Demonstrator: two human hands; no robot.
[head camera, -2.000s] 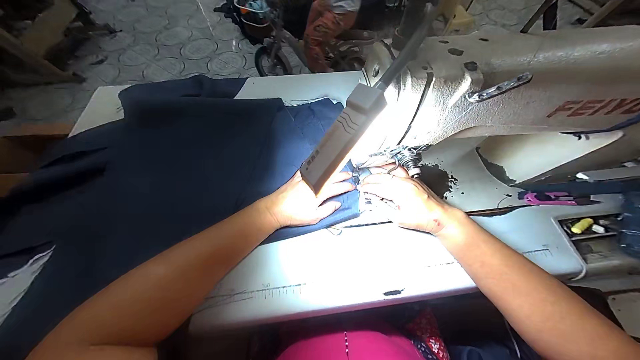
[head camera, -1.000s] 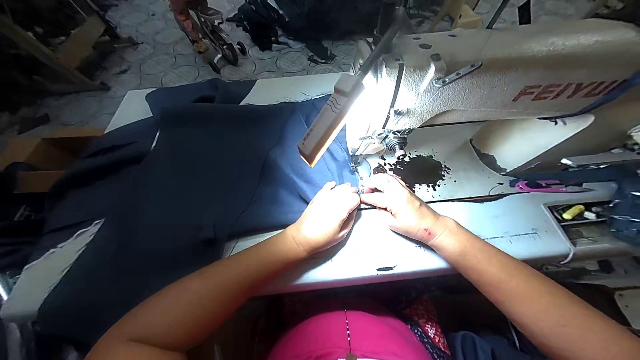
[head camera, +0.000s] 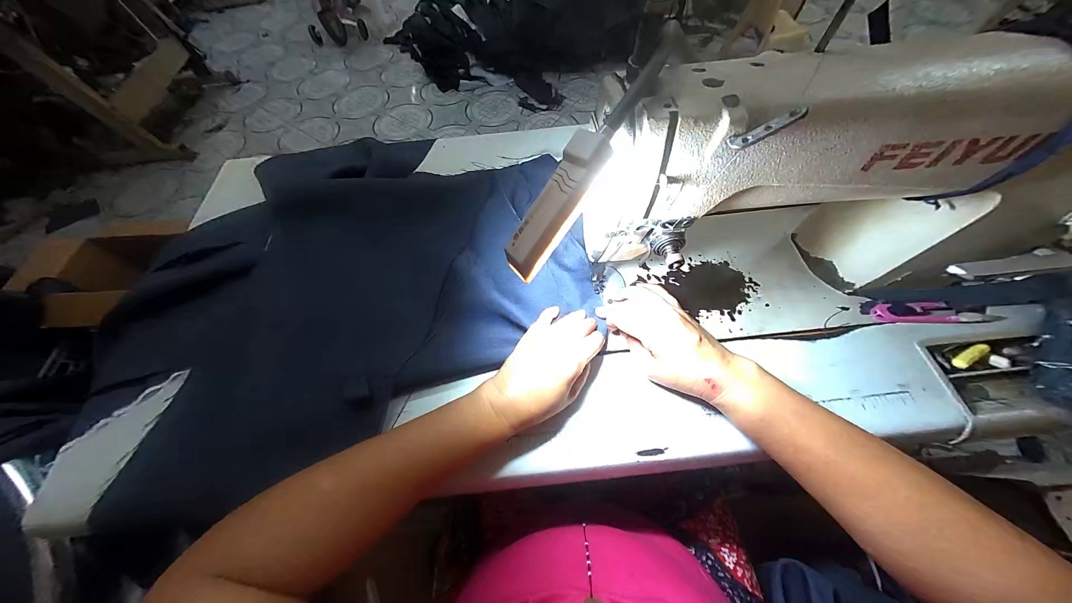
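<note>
Dark navy fabric (head camera: 360, 276) covers the left of the white sewing table (head camera: 536, 452), its right edge under the needle area of an industrial sewing machine (head camera: 804, 126). My left hand (head camera: 548, 368) has its fingers curled on the fabric's near right edge. Close beside it, my right hand (head camera: 662, 339) pinches the same edge just in front of the presser foot (head camera: 600, 276). The fingertips of both hands nearly meet. A lit lamp (head camera: 557, 205) hangs over the fabric and hides part of it.
Pink-handled thread snips (head camera: 913, 313) lie at the right of the machine bed, near a recess with a yellow piece (head camera: 971, 356) in it. A cardboard box (head camera: 100, 268) stands left of the table. Dark cloth scraps (head camera: 502, 42) and a small wheeled toy (head camera: 335, 21) are on the floor beyond.
My left hand has gone from lying flat with spread fingers to curled at the fabric's edge. My right hand stays by the presser foot. The view has shifted.
</note>
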